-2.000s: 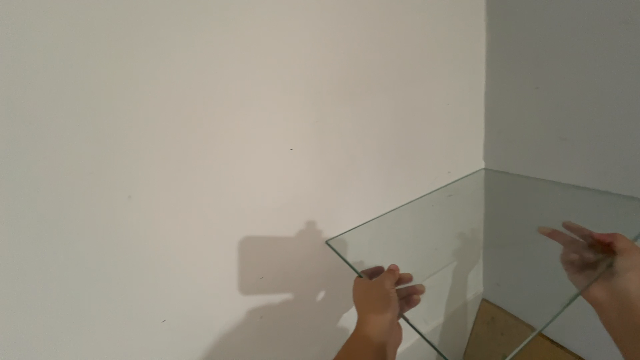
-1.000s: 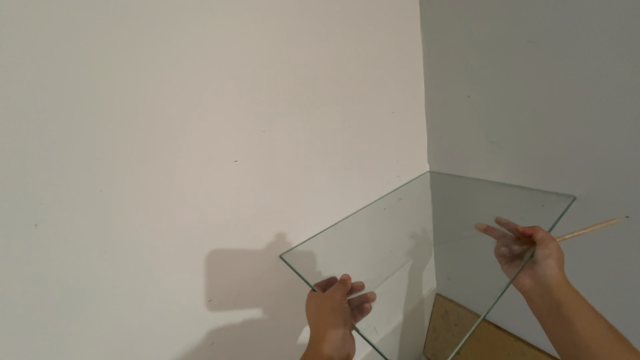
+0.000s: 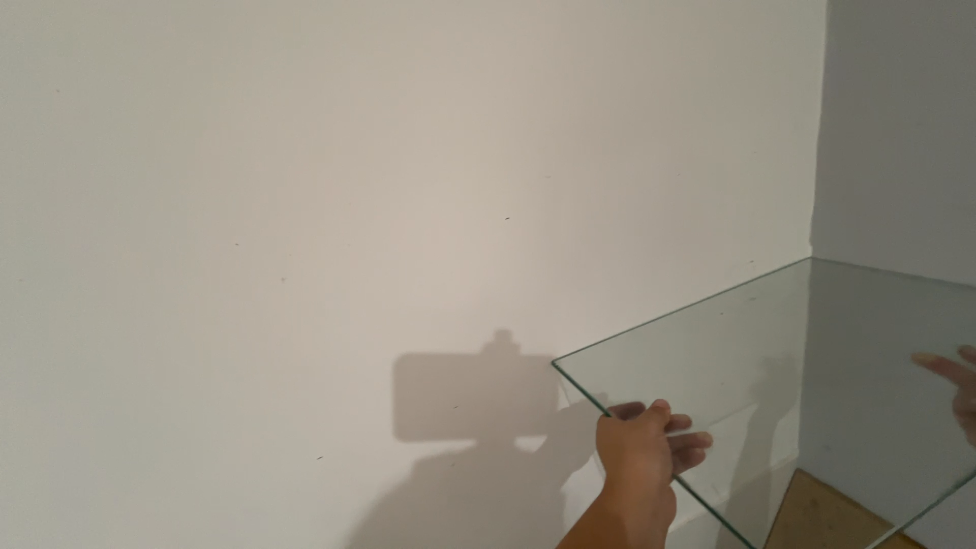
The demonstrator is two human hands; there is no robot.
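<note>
A clear glass panel (image 3: 732, 335) with greenish edges lies roughly level in the corner, its back edges against or very near both walls. My left hand (image 3: 644, 446) grips its left front edge, thumb on top and fingers spread beneath, seen through the glass. Of my right hand (image 3: 962, 389) only some fingers show at the right border, seen through the panel; the rest is cut off by the frame. Whether it holds anything cannot be seen now.
A pale wall (image 3: 305, 191) fills the left and middle, with small dark marks and shadows on it. It meets a greyer wall (image 3: 900, 137) at the corner. Below the glass is a brown board-like surface (image 3: 823, 511).
The view has swung left since one second ago, so most of my right hand and the thin wooden stick, perhaps a pencil, seen there are out of frame. My left hand keeps its grip.
</note>
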